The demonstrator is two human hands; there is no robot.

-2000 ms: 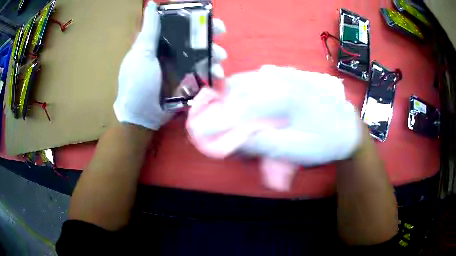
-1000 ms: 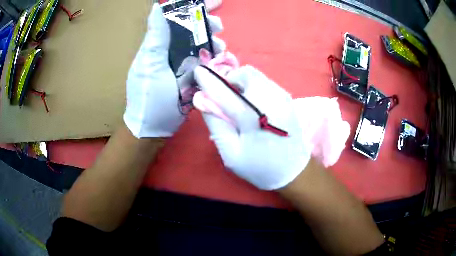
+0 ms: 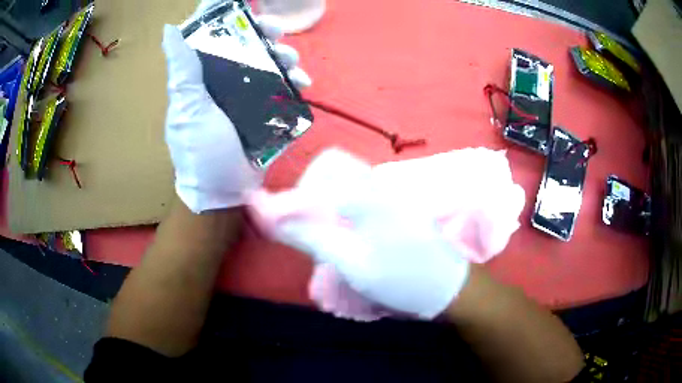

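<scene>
My left hand point(image 3: 206, 142), in a white knit glove, holds a wired module point(image 3: 250, 101) black face up and tilted. The module has a clear rim, a white-yellow label near its top and a green patch at its lower end. Its red and black lead wires point(image 3: 351, 120) stretch to the right over the mat and end in a knot. My right hand point(image 3: 381, 250), gloved and blurred, grips the pink wiping cloth point(image 3: 482, 202), just below and right of the module. The cloth is bunched around the fingers and spreads right. The fingertips are not clear.
Set-aside modules point(image 3: 529, 101) lie on the red mat point(image 3: 419, 67) at the right, with yellow-faced ones point(image 3: 602, 67) behind. Several modules stand on edge on the cardboard sheet point(image 3: 127, 149) at the left. A translucent round object point(image 3: 292, 11) is at the top. Cardboard dividers point(image 3: 665, 224) line the right edge.
The module is turned and further left. The lead wires, which lay over my right hand, now lie over the mat. My right hand has moved down, away from the module, with the cloth.
</scene>
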